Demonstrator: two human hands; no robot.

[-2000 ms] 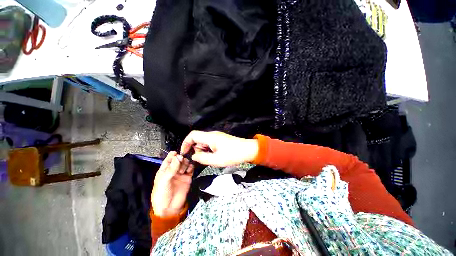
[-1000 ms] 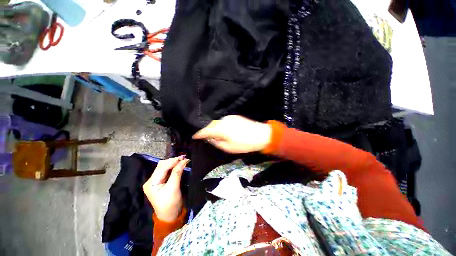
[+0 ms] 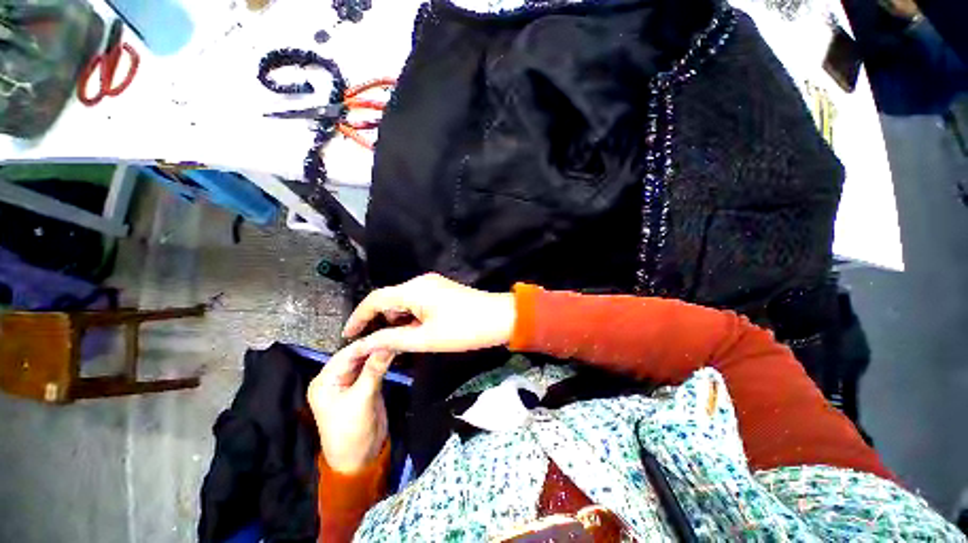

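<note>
The large black jacket (image 3: 531, 159) lies over the white table and hangs down at my body, smooth lining to the left, nubby outer cloth to the right. A glinting beaded trim (image 3: 657, 175) runs between them. My right hand (image 3: 419, 315) is bent over the fingertips of my left hand (image 3: 350, 403), beside the jacket's lower left edge. The fingers of both hands meet. What is between them is hidden; no needle or thread shows. A loose black trim length (image 3: 292, 55), curled at one end, crosses the orange-handled scissors (image 3: 338, 111) left of the jacket.
Red-handled scissors (image 3: 108, 74) lie near a clear bag (image 3: 42, 69) and a light blue bottle (image 3: 159, 23). A phone-like dark object (image 3: 842, 59) lies at the table's right edge. A wooden stool (image 3: 69, 355) stands left; black cloth (image 3: 255, 445) sits low left. A person's dark clothing shows upper right.
My right hand has moved from the jacket's edge down and left to my left hand, and their fingers meet again. The view has shifted, so the jacket appears farther right and lower.
</note>
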